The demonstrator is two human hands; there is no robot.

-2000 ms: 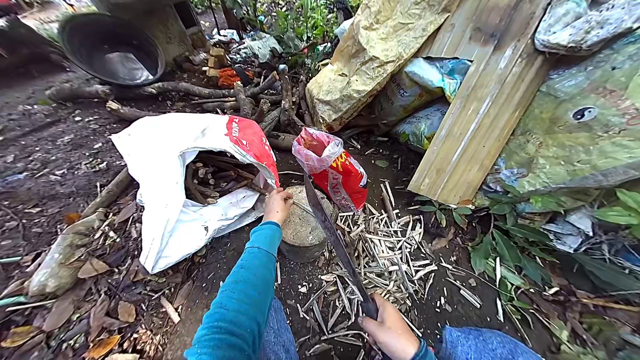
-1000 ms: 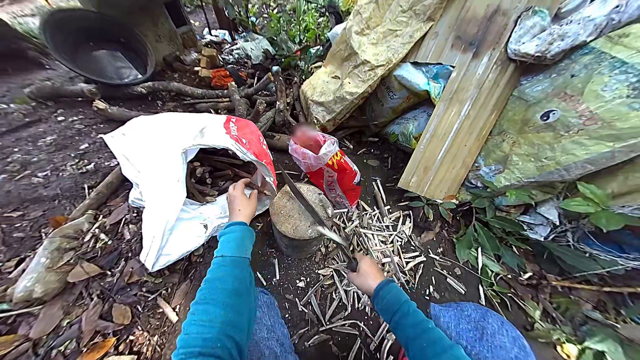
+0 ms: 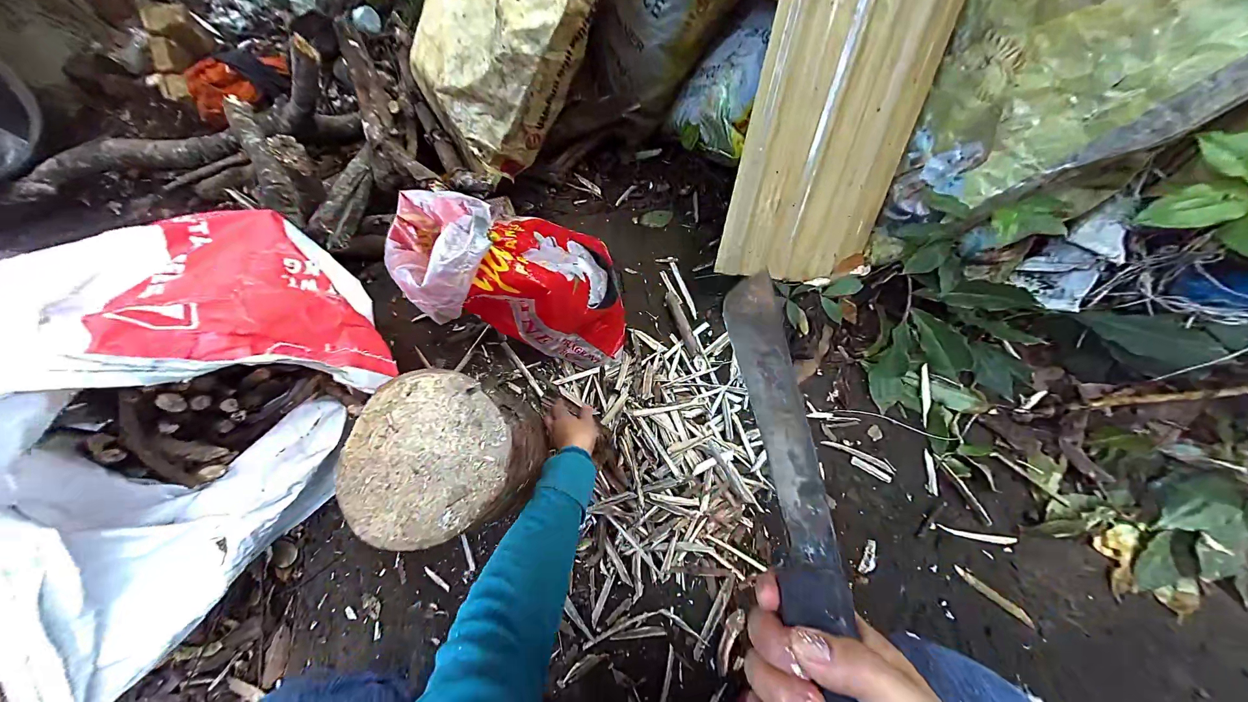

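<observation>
My right hand (image 3: 814,648), at the lower right, is closed around the black handle of a machete (image 3: 785,419), whose blade points up and away over the ground. My left hand (image 3: 570,426) reaches down beside the chopping block (image 3: 424,458), at the left edge of a pile of split wood sticks (image 3: 673,458); its fingertips are partly hidden, and whether it grips a stick cannot be told. Just behind that hand lies a red plastic bag (image 3: 551,283) with a pink and white opening. Left of the block, a white and red sack (image 3: 234,322) lies open with cut branches (image 3: 185,424) inside.
Thick branches (image 3: 283,166) lie behind the sacks. A corrugated sheet (image 3: 838,136) leans at the upper right, beside leafy plants (image 3: 965,341). A yellowish sack (image 3: 492,78) stands at the back, and part of a dark basin (image 3: 15,122) shows at the far left.
My left hand has left the white sack's opening and come down to the right of the block. The machete has moved from over the block to the right, still in my right hand. The view has moved closer.
</observation>
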